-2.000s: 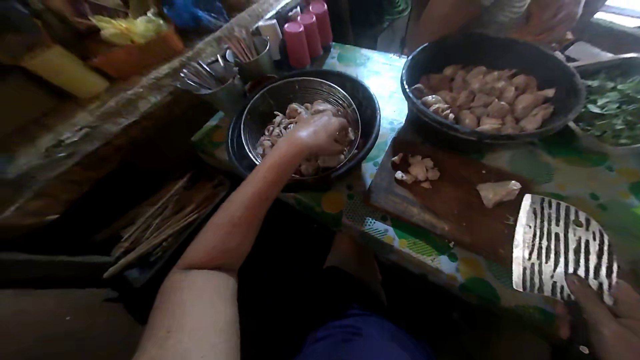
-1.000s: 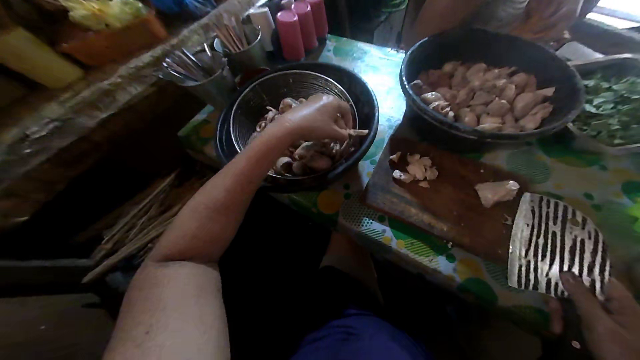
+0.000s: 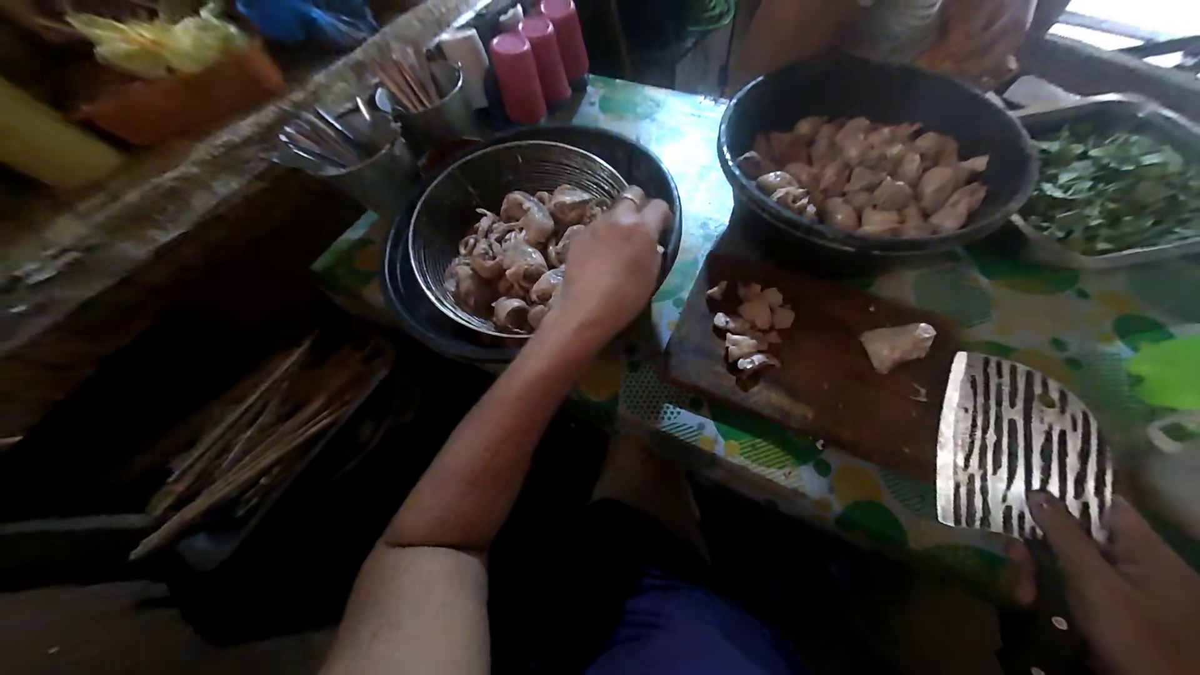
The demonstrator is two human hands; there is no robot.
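Observation:
My left hand (image 3: 614,258) reaches to the right rim of a wire strainer (image 3: 427,220) with meat pieces (image 3: 525,244) in it; its fingertips are hidden, so whether it grips anything cannot be told. The strainer rests in a dark basin (image 3: 398,291). My right hand (image 3: 1097,572) is closed around the dark handle of a broad-bladed cleaver (image 3: 1022,450), beside the right edge of a wooden cutting board (image 3: 806,394). On the board are small cut pieces (image 3: 755,323) at the left and one larger pale piece (image 3: 897,347) at the right.
A dark bowl of meat chunks (image 3: 872,178) stands behind the board, and a tray of chopped greens (image 3: 1111,187) is to its right. Metal cups (image 3: 366,173) of utensils and pink containers (image 3: 534,66) are behind the strainer. Sticks (image 3: 253,450) lie lower left. Another person's arm (image 3: 787,37) shows at the back.
My left hand has moved from over the meat to the right side of the strainer. The strainer's meat is more exposed. My right hand still holds the cleaver.

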